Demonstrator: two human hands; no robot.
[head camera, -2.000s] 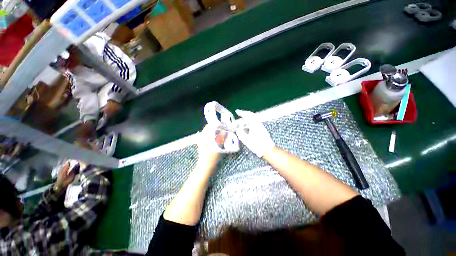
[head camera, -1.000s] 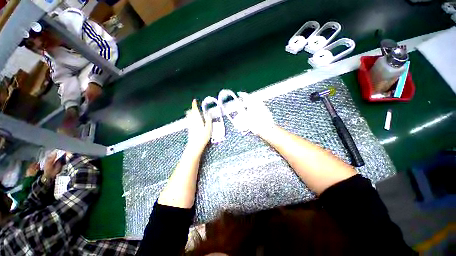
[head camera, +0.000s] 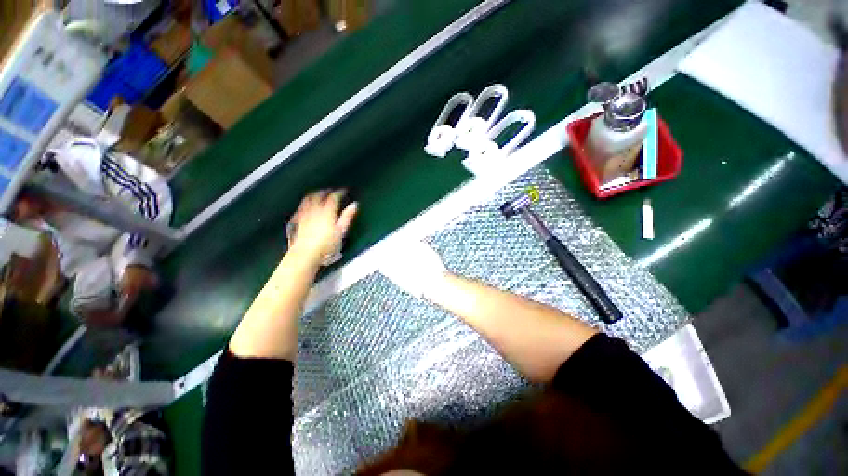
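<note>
My left hand (head camera: 318, 226) is bare and blurred, over the green conveyor belt beyond the pale rail. Its fingers are partly spread. Slim pale edges show beside it, but I cannot tell if it grips a part. My right hand (head camera: 414, 267), in a thin white glove, is at the rail's near edge above the bubble wrap mat (head camera: 372, 363). It merges with the white rail, so its fingers and any part in it cannot be made out. Three white loop-shaped parts (head camera: 479, 125) lie together on the belt by the rail, ahead and right of my hands.
A mallet (head camera: 567, 263) lies on the mat's right side. A red tray (head camera: 669, 165) holds a dispenser bottle (head camera: 616, 139) and a pale blue strip. A small white stick (head camera: 647, 219) lies beside it. A white tray (head camera: 699, 376) is at lower right. People sit at the left.
The two loop parts held up between my hands no longer show clearly. My left hand has moved forward over the belt, apart from my right. The view has shifted and turned.
</note>
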